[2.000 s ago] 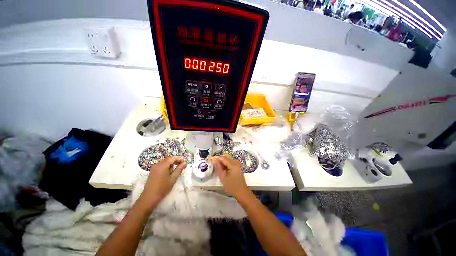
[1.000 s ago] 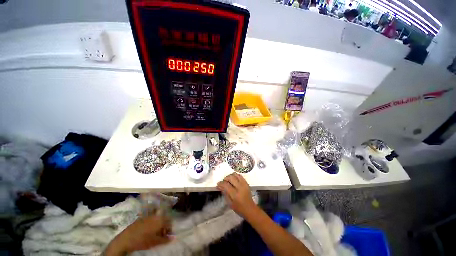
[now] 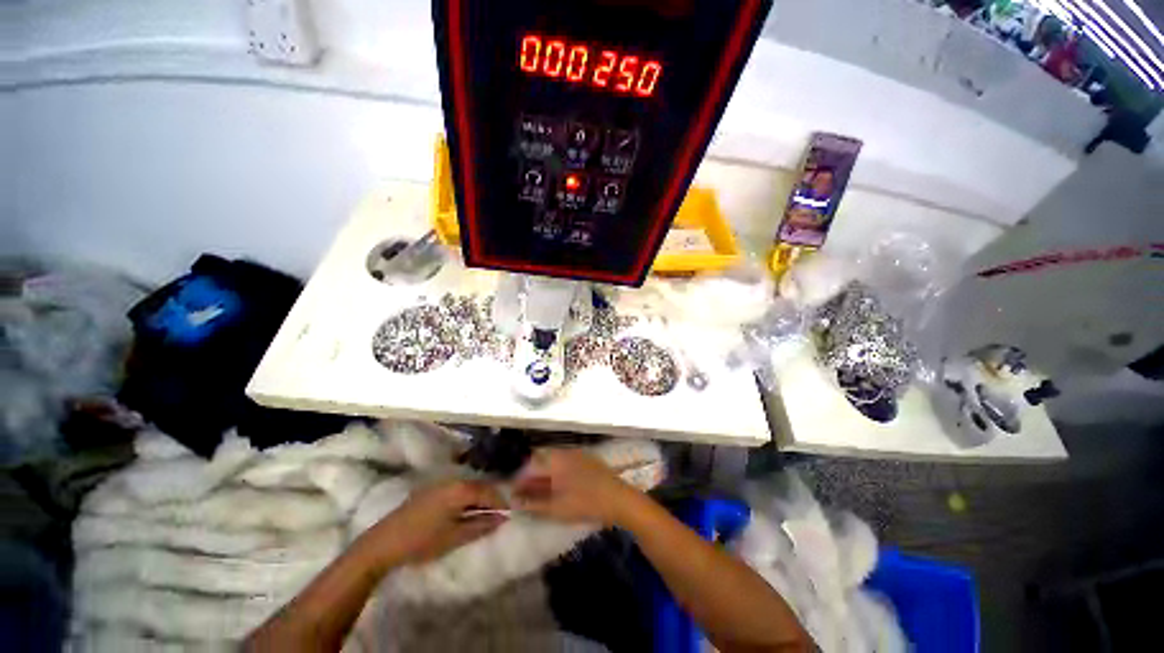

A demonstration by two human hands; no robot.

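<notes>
White fluffy fur trim [image 3: 472, 568] lies on my lap below the table's front edge. My left hand [image 3: 440, 520] holds its edge, where a thin pale strip shows at the fingers. My right hand [image 3: 564, 487] grips the same trim close beside, slightly blurred. The fingertips nearly meet, and whether a snap part is between them cannot be seen. The snap machine's lower die [image 3: 539, 374] stands at the table front, above and beyond my hands, with nothing on it that I can make out.
Parts wells [image 3: 415, 339] with silver parts flank the die. The control panel [image 3: 581, 153] reads 000250. A yellow bin [image 3: 696, 236], phone [image 3: 821, 191] and clear bag of fasteners [image 3: 862, 338] stand behind and right. More fur [image 3: 217, 536] lies left; a blue crate [image 3: 938, 600] stands right.
My right hand has left the table edge and moved down onto the fur trim. My left hand has moved up and right to meet it. The camera view has tilted down.
</notes>
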